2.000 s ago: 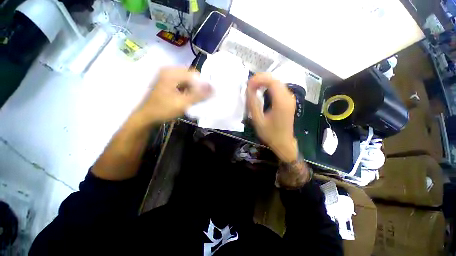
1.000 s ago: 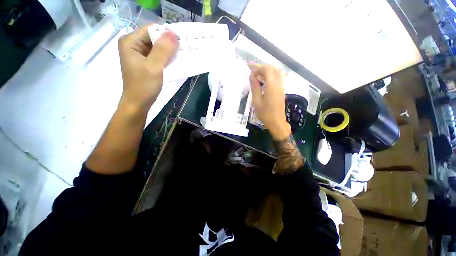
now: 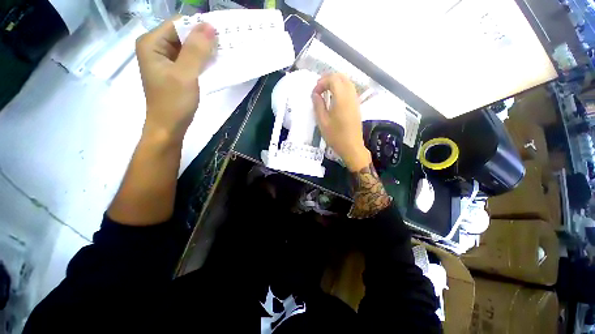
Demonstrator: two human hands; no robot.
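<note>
My left hand [image 3: 171, 78] holds a white label sheet [image 3: 251, 49] with rows of faint print, thumb on top, raised at the upper left. My right hand [image 3: 339, 117] is at the right side of the white camera body and bracket [image 3: 297, 124], which lies on the green mat. Its fingertips are bent together close to the white surface; whether they hold something small I cannot tell. The black lens face [image 3: 385, 145] of a dome camera, with a ring of small lamps, shows just right of my right hand.
A large bright monitor [image 3: 443, 49] stands at the back, with a keyboard [image 3: 320, 57] below it. A yellow tape roll [image 3: 439, 153] leans on a black rounded box [image 3: 486, 150]. A white mouse [image 3: 424, 196] lies on the right. Brown cartons [image 3: 515, 251] stand at lower right.
The label sheet was over the camera body between both hands. My left hand has carried it up and left, uncovering the white body and bracket. My right hand has moved slightly left.
</note>
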